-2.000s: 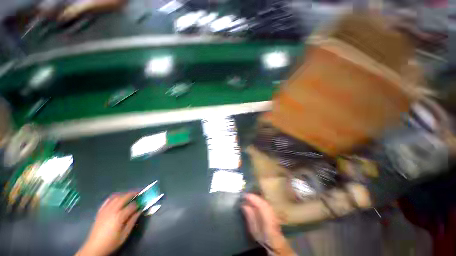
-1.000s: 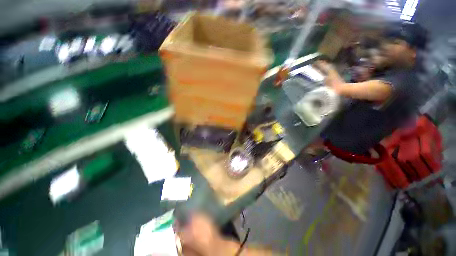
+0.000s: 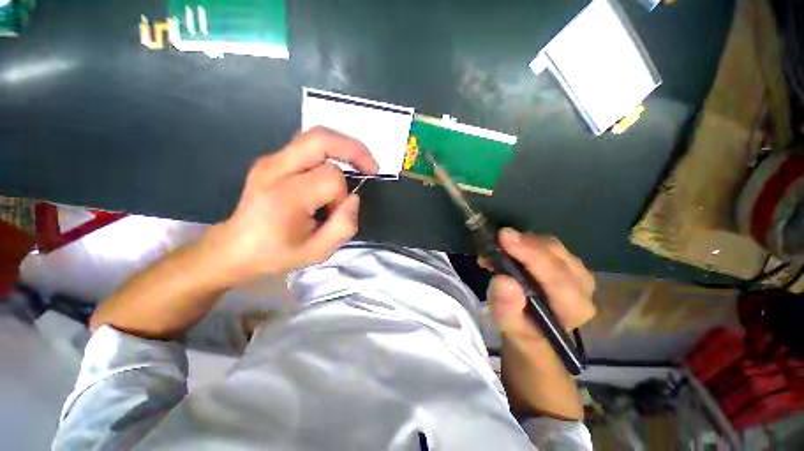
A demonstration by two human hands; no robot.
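Observation:
A white LCD module [image 3: 375, 130] lies on the dark green mat, end to end with a green circuit board [image 3: 467, 157]. An orange-gold flex tail [image 3: 411, 153] shows where they meet. My left hand [image 3: 295, 198] rests over the module's lower left part and pinches a thin silvery strand of solder wire [image 3: 359, 184] between thumb and finger. My right hand [image 3: 547, 286] holds the black handle of the soldering iron [image 3: 469, 211]. The iron's tip is over the board's left end, near the flex tail; whether it touches is unclear.
Another green board [image 3: 234, 26] with gold hook-shaped tabs lies at the back left. A white LCD module [image 3: 599, 66] with an orange tail lies at the back right. A cardboard flap [image 3: 705, 167] and a round container with a red band [image 3: 780, 207] are at the right.
The view has swung down from the conveyor and box to the mat in front of me. My right hand now holds the soldering iron, and my left hand holds solder wire.

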